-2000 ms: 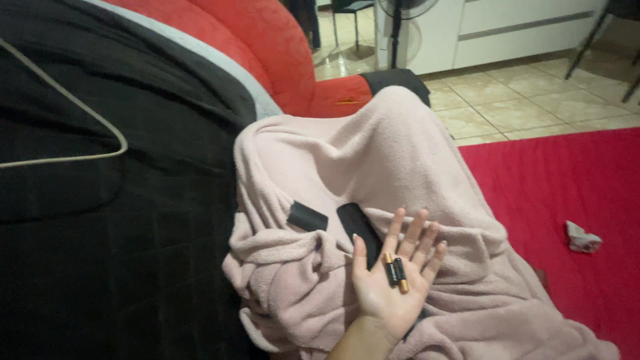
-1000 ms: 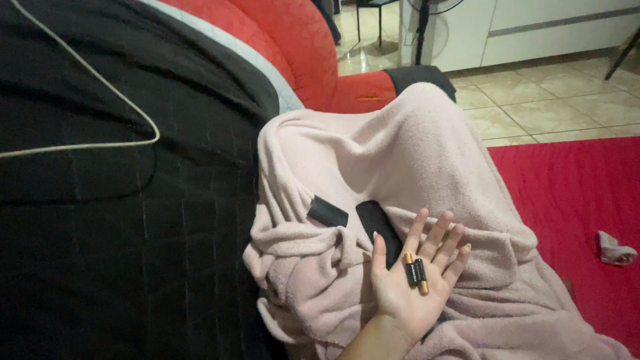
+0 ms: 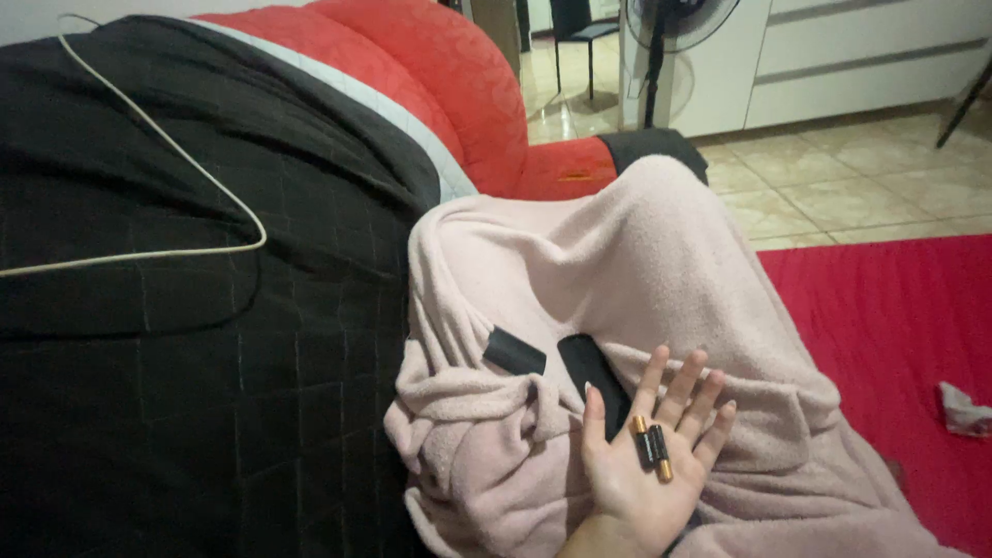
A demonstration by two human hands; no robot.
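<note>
My left hand [image 3: 651, 457] is palm up with its fingers spread, above a pale pink fleece blanket [image 3: 674, 256]. Two small cylindrical batteries, a left one [image 3: 644, 444] and a right one [image 3: 660, 454], lie side by side on the palm, black with copper-coloured ends. Behind the thumb, a long black object with rounded corners [image 3: 593, 376] rests on the blanket, partly hidden by the hand; its kind is unclear. A short black rectangular piece [image 3: 514, 352] lies to its left, by a fold. My right hand is out of view.
The blanket covers raised legs on a red sofa [image 3: 465, 85]. A black quilted cover [image 3: 155, 372] with a pale cable [image 3: 194, 167] across it fills the left. A crumpled whitish cloth [image 3: 965, 411] lies on red fabric [image 3: 914, 325] at right. A fan [image 3: 659, 54] stands beyond.
</note>
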